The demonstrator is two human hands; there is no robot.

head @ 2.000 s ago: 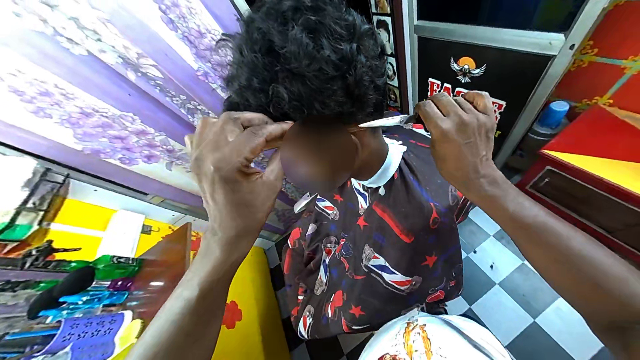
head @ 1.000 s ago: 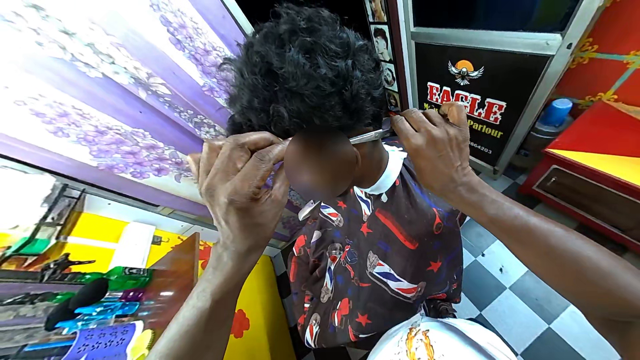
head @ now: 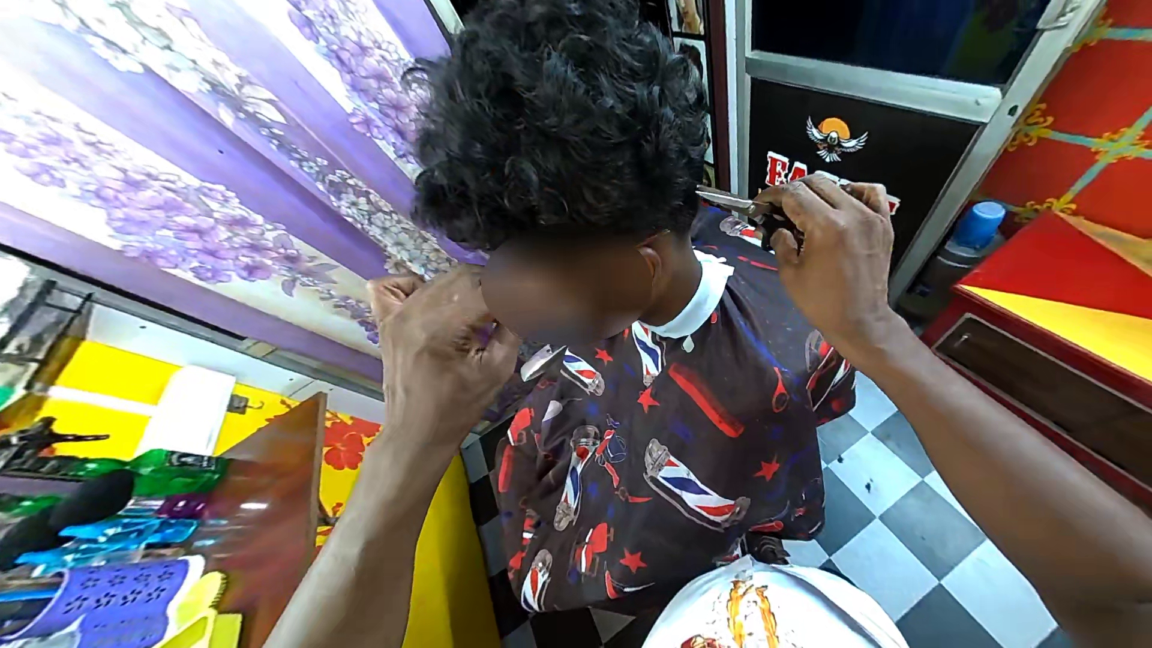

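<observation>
A person with dark curly hair [head: 558, 117] sits in front of me, a white neck strip [head: 697, 297] at the neck and a dark barber's cape [head: 666, 432] with a printed pattern over the body. My right hand [head: 832, 243] grips a pair of scissors [head: 733, 203], whose blades point left at the hair above and behind the ear. On the left, my left hand [head: 445, 346] is beside the person's face with its fingers bent; whether it holds anything is hidden.
A brown counter [head: 270, 504] at lower left stands near a purple basket [head: 117, 589] and green bottles [head: 175, 472]. Purple floral curtains [head: 225, 144] hang at upper left. At right are a red cabinet [head: 1062, 360], a blue-capped container [head: 976, 229] and a framed door [head: 873, 85].
The scissors have gone from beside the ear to the hair higher up and behind it. My left hand has moved lower beside the face.
</observation>
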